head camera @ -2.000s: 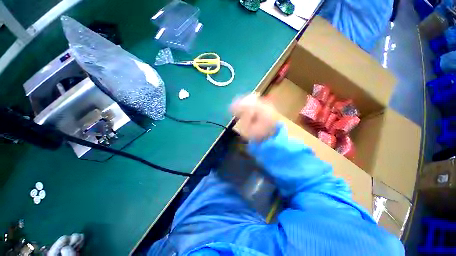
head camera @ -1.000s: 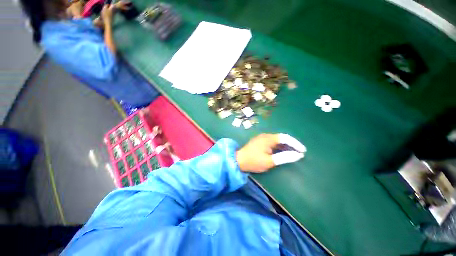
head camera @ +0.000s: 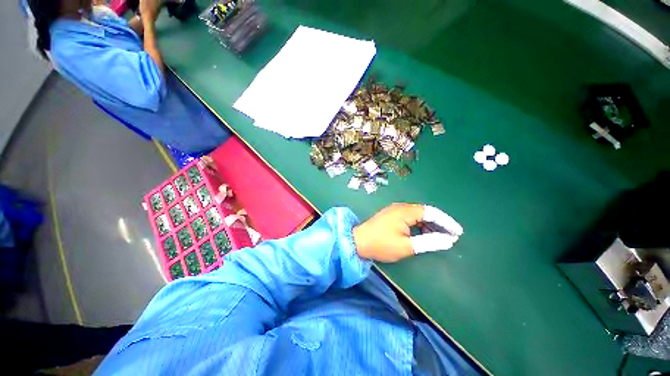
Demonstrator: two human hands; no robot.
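Note:
My left hand [head camera: 404, 233], with white finger cots on the thumb and a finger, rests low over the green bench near its front edge. The fingertips meet or nearly meet, and a dark patch shows between them; I cannot tell whether it is a held part. Just beyond the hand is a loose pile of small silver-brown metal plates [head camera: 375, 136]. Four round white pieces [head camera: 491, 158] lie together to the right of the pile. My right hand is not in view.
White paper sheets [head camera: 307, 81] lie left of the pile. A pink tray of green boards [head camera: 189, 220] is below the bench edge. A black housing [head camera: 616, 114] lies at far right, above the partly visible screw feeder [head camera: 638, 283]. A person in blue [head camera: 106, 66] is at upper left.
The view has swung left from the feeder and carton to the pile and tray. My left hand came into view and barely moved in the last second. The earlier right hand is out of view.

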